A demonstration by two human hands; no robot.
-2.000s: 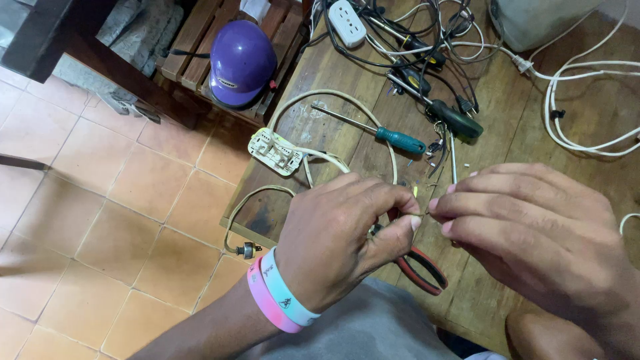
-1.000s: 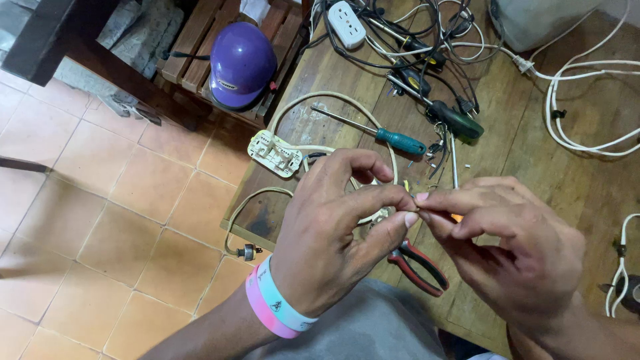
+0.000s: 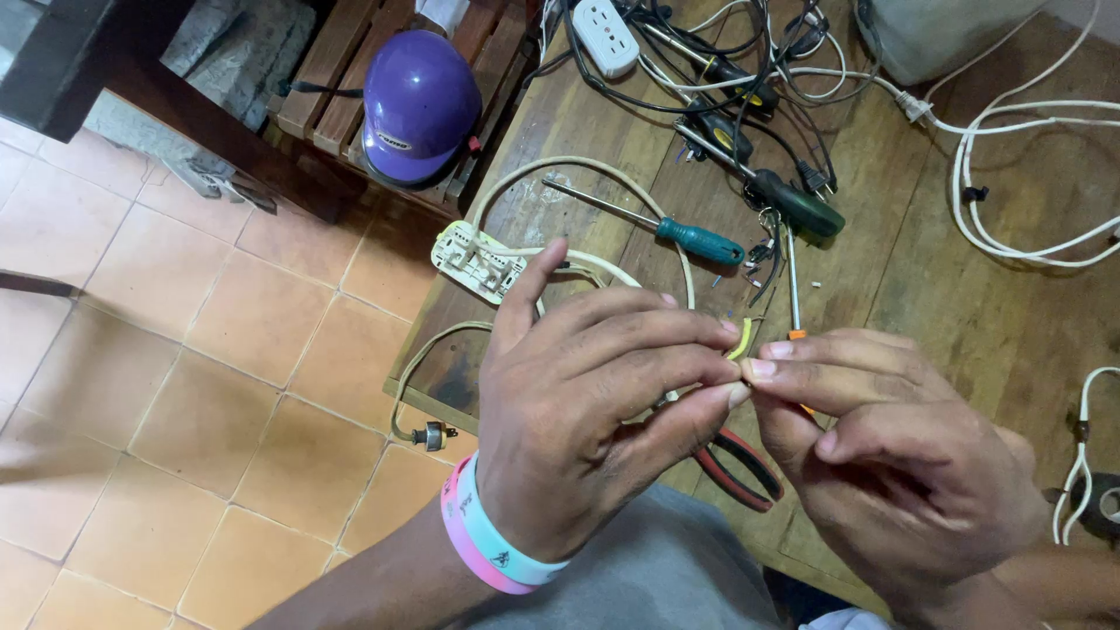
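My left hand (image 3: 604, 394), with pink and mint wristbands, pinches a thin wire with a yellow insulated piece (image 3: 742, 339) at its fingertips. The fingertips of my right hand (image 3: 892, 437) meet it there, pinching the same small wire; its bare end is mostly hidden. Red-and-black handled pliers (image 3: 739, 472) lie below, between the hands. Behind my left hand is an opened outlet block (image 3: 478, 262) with its inner parts showing and a pale cable (image 3: 569, 161) beside it. A screwdriver with an orange handle (image 3: 796, 334) lies partly under my right hand.
A teal-handled screwdriver (image 3: 700, 241) and a green-and-black one (image 3: 798, 203) lie on the wooden table (image 3: 884, 289). A white outlet block (image 3: 605, 37) and tangled cords are at the back, coiled white cable (image 3: 962, 175) at right. A plug (image 3: 433, 435) hangs past the left edge. A purple helmet (image 3: 420, 105) rests on a slatted bench.
The fingers of my left hand have spread and its little finger now points up. Both hands stay close together at the wire. More of the yellow piece shows than one second ago.
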